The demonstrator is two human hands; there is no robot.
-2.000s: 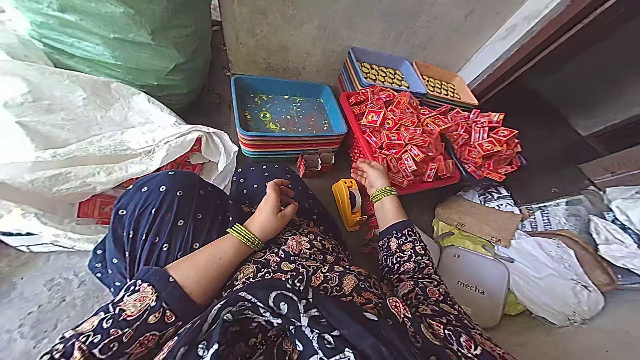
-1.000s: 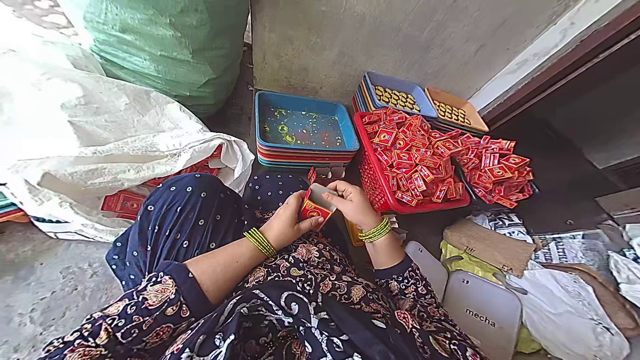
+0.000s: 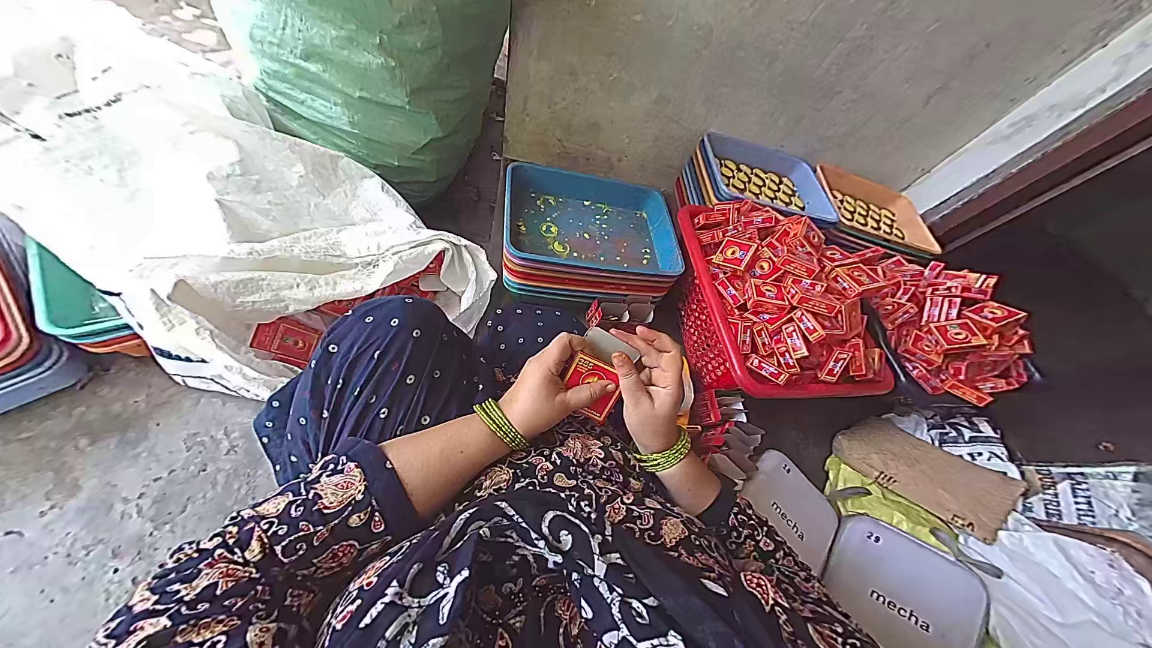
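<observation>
My left hand (image 3: pixel 551 385) grips a small red printed cardboard box (image 3: pixel 591 387) above my lap, its thumb across the front. The box's pale inner flap (image 3: pixel 610 345) stands up at the top. My right hand (image 3: pixel 652 382) is at the flap, fingers bent and touching the box's right side; whether it holds anything else is hidden. Beside my right wrist lie several red cartons with grey insides (image 3: pixel 733 432). Further right, a red plastic basket (image 3: pixel 697 335) is heaped with red boxes (image 3: pixel 781 292).
A blue tray on a stack (image 3: pixel 594 220) stands ahead, with trays of yellowish round pieces (image 3: pixel 761 184) behind the basket. More red boxes (image 3: pixel 958 328) lie at right. A white woven sack (image 3: pixel 243 216) and a green sack (image 3: pixel 387 81) are at left. Grey lids (image 3: pixel 904 585) lie at lower right.
Two seconds ago my hands were apart, the right beside the basket. They came together at the red box one second ago and remain there. The box's pale flap now shows more plainly.
</observation>
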